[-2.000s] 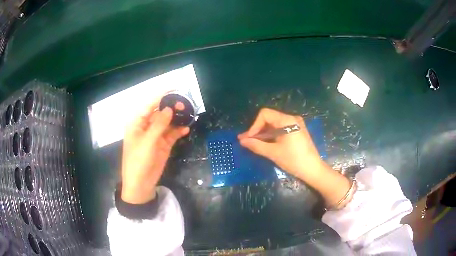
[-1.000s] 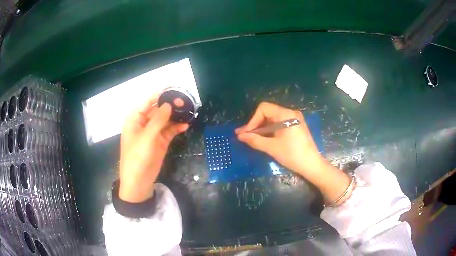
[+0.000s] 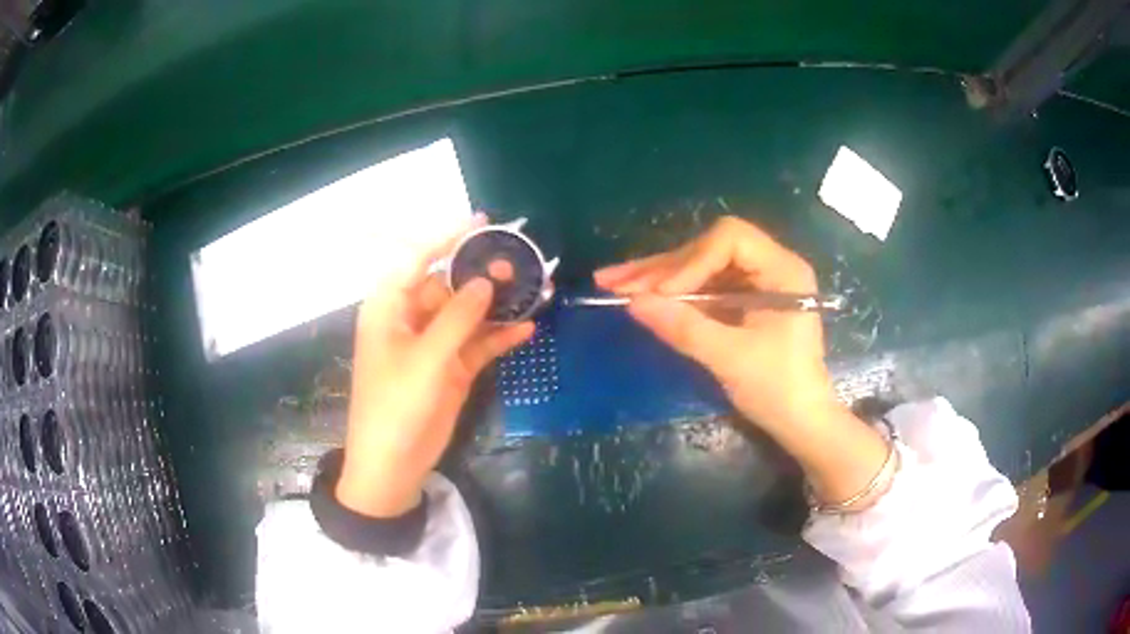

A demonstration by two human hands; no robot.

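Note:
My left hand (image 3: 415, 359) holds a round watch case (image 3: 498, 273) with a dark inside, a thin silver rim and short lugs. My thumb and a fingertip lie over its dark face. My right hand (image 3: 744, 322) holds thin silver tweezers (image 3: 731, 300) level, like a pen. Their tip points left and is close to the case's right edge; I cannot tell whether it touches. Below both hands lies a blue sheet (image 3: 620, 378) with a grid of tiny white dots (image 3: 530, 375) at its left end. The case and left fingers cover the grid's upper part.
A glaring white sheet (image 3: 322, 248) lies at the upper left, partly behind my left hand. Stacked clear blister trays (image 3: 74, 409) with dark round parts stand at far left. A small white square (image 3: 860, 193) and another watch case (image 3: 1061, 175) lie at right. A metal post stands at upper right.
My left hand has moved right with the case, turning it slightly. My right hand has lifted away from the blue sheet, and the tweezers now lie level beside the case.

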